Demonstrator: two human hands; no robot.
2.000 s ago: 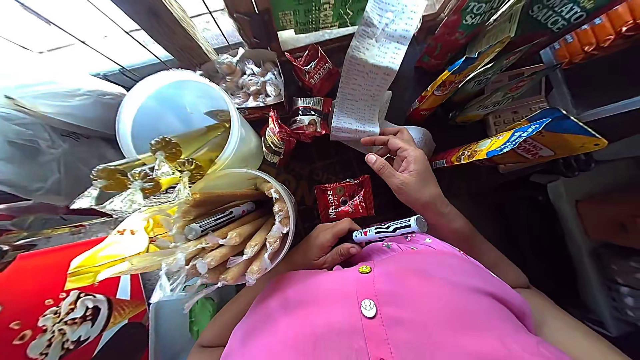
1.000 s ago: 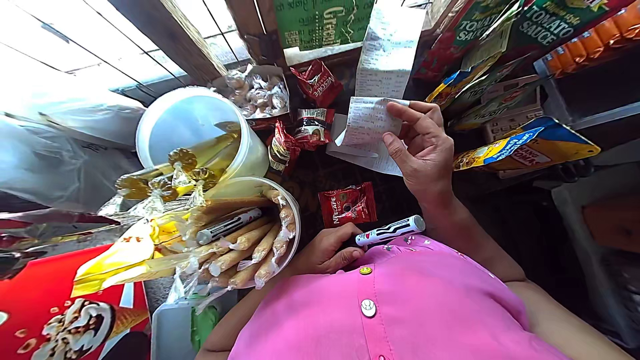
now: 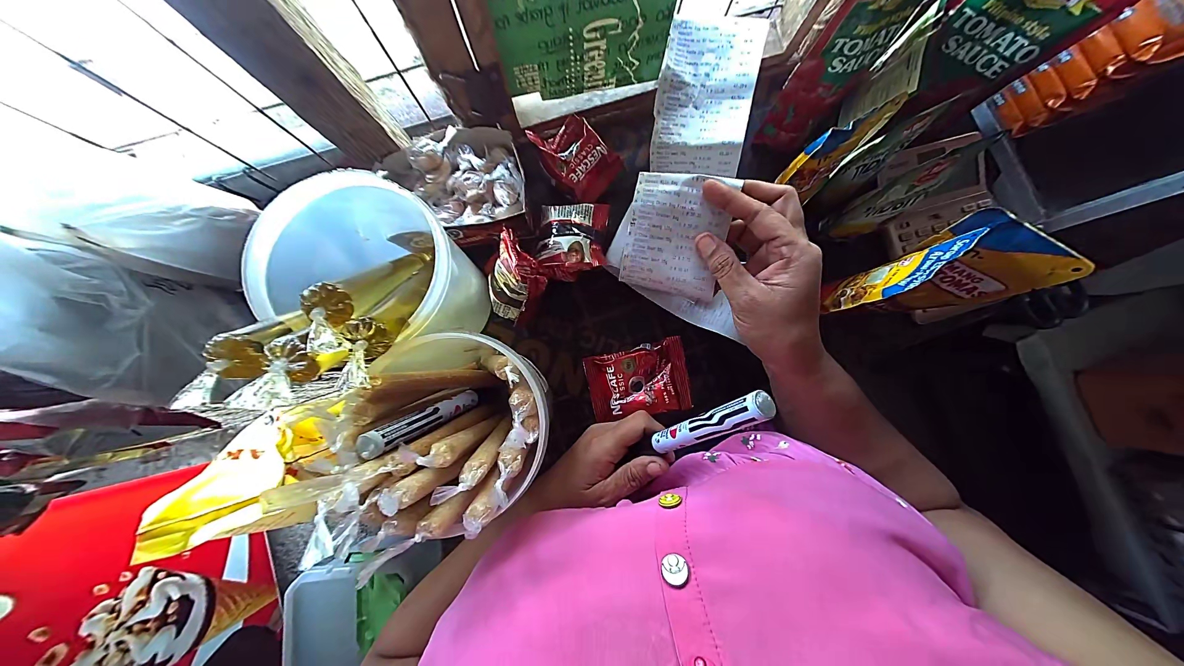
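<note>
Between the thumb and fingers of my right hand (image 3: 763,264) is a long printed paper receipt (image 3: 673,231), folded over so that its upper length (image 3: 708,102) runs up past the ledge. Low at the centre, my left hand (image 3: 606,465) grips a white marker pen (image 3: 714,422) with a dark wavy pattern, its grey end pointing right. Just above the marker lies a red Nescafé sachet (image 3: 636,379). Further red sachets (image 3: 575,159) lie left of the receipt.
At left stand a white plastic tub (image 3: 342,231) with tied bags of yellowish liquid and a clear tub (image 3: 546,416) of wrapped brown sticks and another marker. Wrapped sweets (image 3: 462,180) fill a small box. Tomato sauce pouches (image 3: 990,42) and a yellow-blue packet (image 3: 962,264) hang at right.
My right hand has moved up along the receipt, and a folded part of it now stands raised at my fingers. My left hand keeps hold of the marker.
</note>
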